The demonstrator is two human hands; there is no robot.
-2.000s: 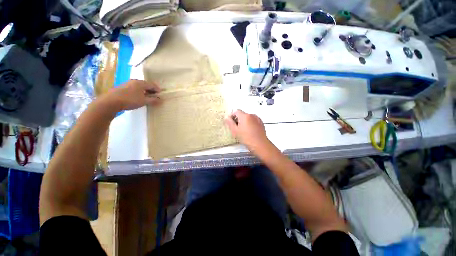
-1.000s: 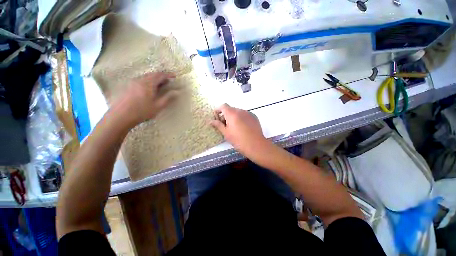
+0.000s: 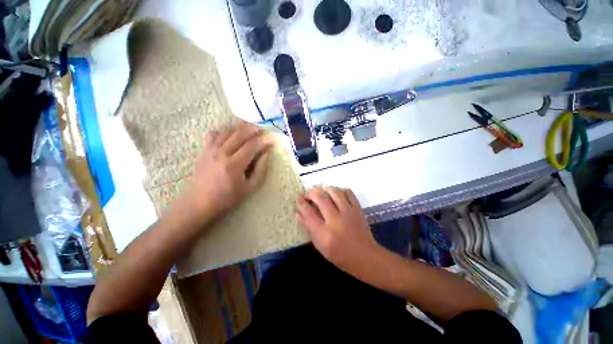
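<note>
A beige fleece panel (image 3: 175, 101) lies pile side up on the white table, left of the sewing machine's needle area. My left hand (image 3: 232, 168) rests on the panel's middle with its fingers near the right edge. My right hand (image 3: 336, 222) is at the panel's lower right edge, with thumb and fingertips pinching that edge. The presser foot and needle area (image 3: 338, 144) is up and right of my right hand. The panel's right edge lies close beside the machine head (image 3: 417, 40). The panel's lower edge reaches the table's front edge.
Thread snips (image 3: 496, 126) and yellow and green scissors (image 3: 568, 141) lie on the right. Blue tape (image 3: 92, 134) and clear plastic (image 3: 57, 181) are on the left. Red-handled scissors (image 3: 31, 261) lie far left. A pile of large panels (image 3: 80, 23) is at the back left. White layered pieces (image 3: 541, 235) are below right.
The view has moved closer to the machine. The panel now shows its woolly side and sits nearer the machine head. My left hand has moved right, towards the panel's right edge.
</note>
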